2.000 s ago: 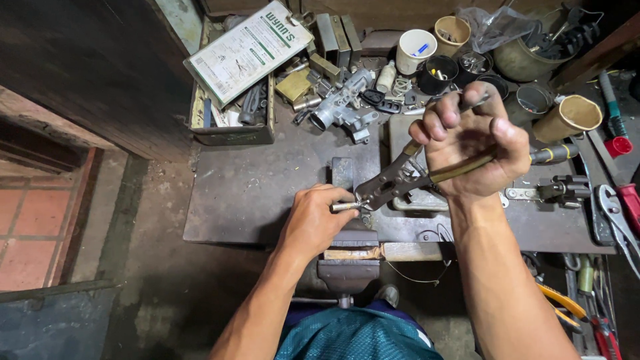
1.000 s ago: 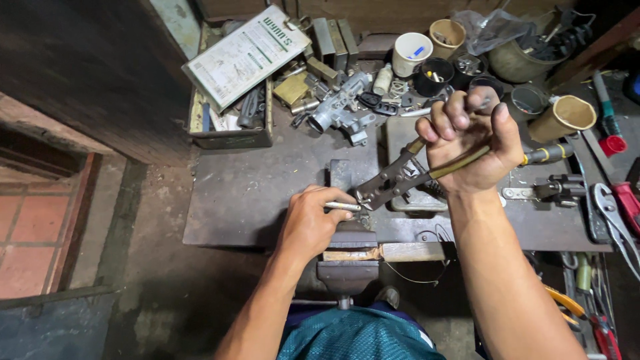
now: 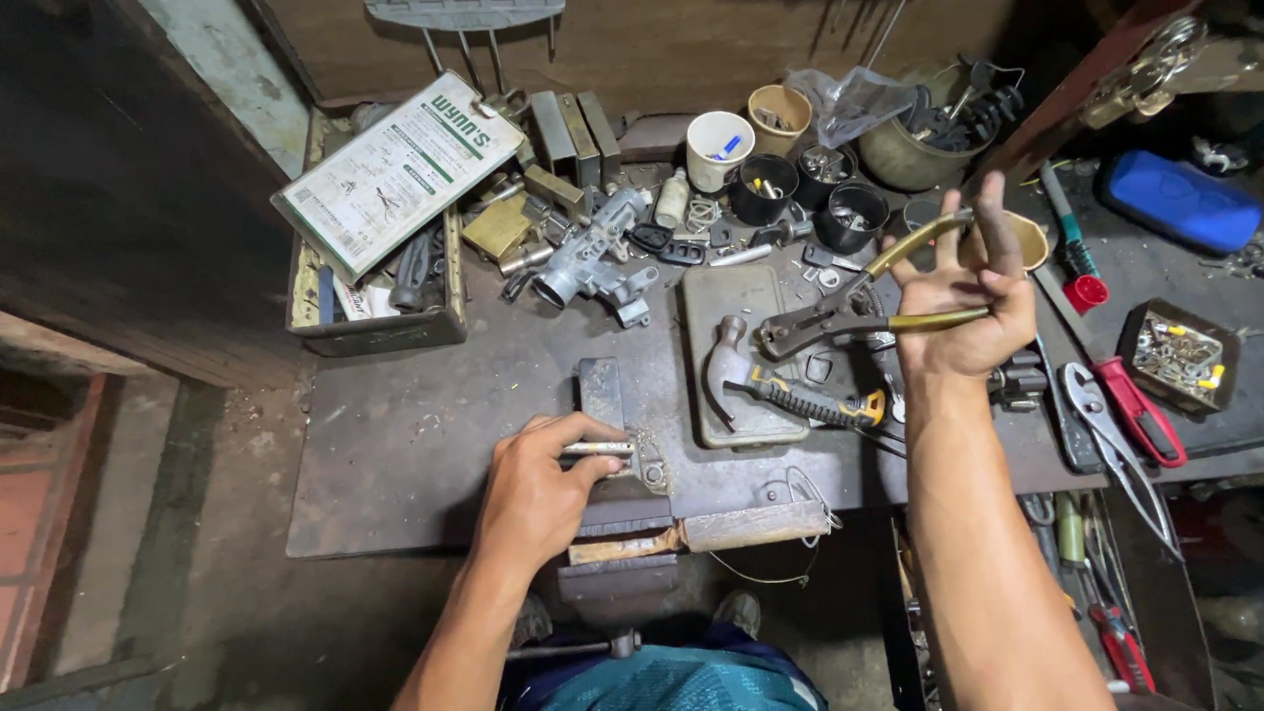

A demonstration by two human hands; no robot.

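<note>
My left hand [image 3: 541,484] pinches a small metal cylinder [image 3: 597,449] between thumb and fingers, just above the bench vise [image 3: 622,513]. My right hand [image 3: 963,286] holds riveter-like hand pliers [image 3: 820,321] with worn yellowish grips, their handles spread apart and the jaws pointing left. Beneath the pliers, a claw hammer [image 3: 731,360] with a black and yellow grip lies across a grey flat case [image 3: 706,296]. A small metal piece [image 3: 652,474] rests on the vise right of my left fingertips.
Metal lock housings [image 3: 583,262], keys and cups of small parts [image 3: 763,193] crowd the back. A box [image 3: 385,331] with a clipboard [image 3: 405,173] stands at left. Slip-joint pliers [image 3: 1111,444] and a small parts tray [image 3: 1180,355] lie at right. A wooden-handled tool [image 3: 755,526] lies along the front edge.
My right hand has moved the pliers up and right, away from my left hand and the vise. The hammer on the grey case now shows. My left hand still holds the cylinder.
</note>
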